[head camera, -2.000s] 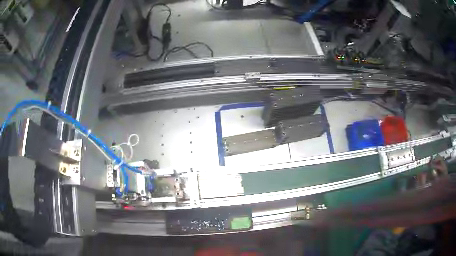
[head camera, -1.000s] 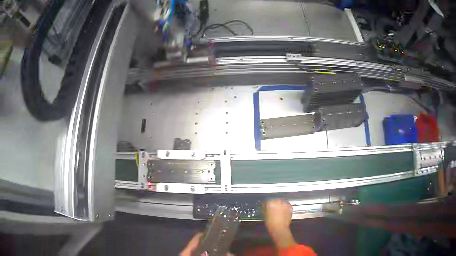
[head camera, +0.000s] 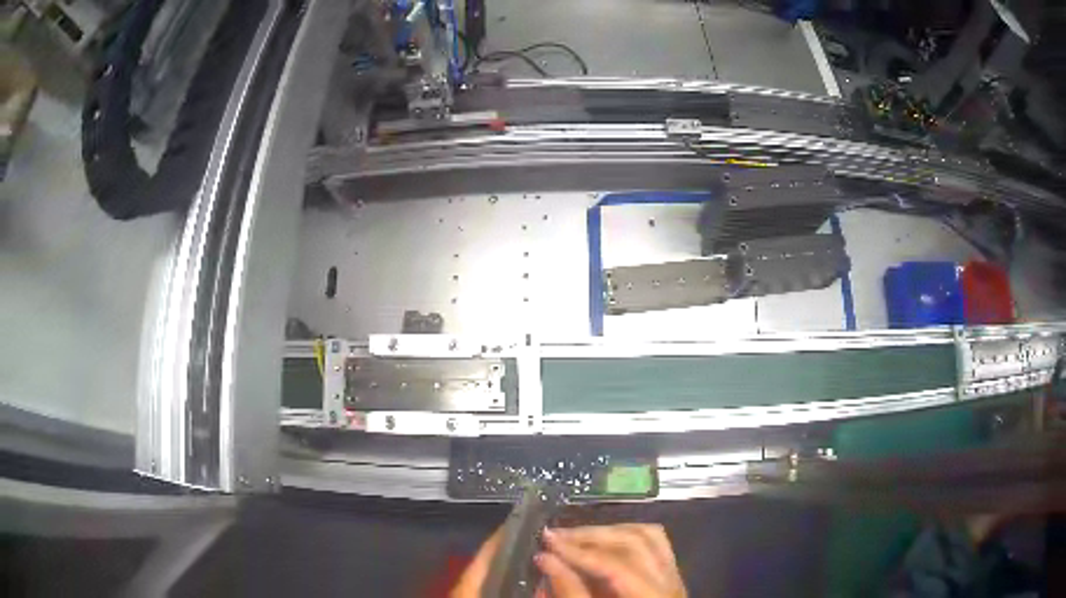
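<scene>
A dark grey-brown housing (head camera: 514, 554) is held upright and slightly tilted at the bottom centre, its top end at the parts tray's near edge. My left hand (head camera: 475, 575) grips it from the left, mostly hidden behind it and cut off by the frame. My right hand (head camera: 617, 558) is at its right side with fingertips together against it; whether a small part is between them cannot be seen. The black parts tray (head camera: 465, 477) holds many tiny shiny specks, with a green block (head camera: 628, 478) at its right end.
The green conveyor belt (head camera: 748, 388) runs behind the tray. Another housing (head camera: 427, 384) sits in the fixture at its left. Stacked housings (head camera: 786, 264), a blue bin (head camera: 923, 294) and a red bin (head camera: 987, 293) stand behind. A silver rail (head camera: 222, 257) rises at left.
My right hand has moved from the tray's right end down and left to the housing, uncovering the green block. The housing has turned to a narrower side. The gantry head at the back has shifted slightly.
</scene>
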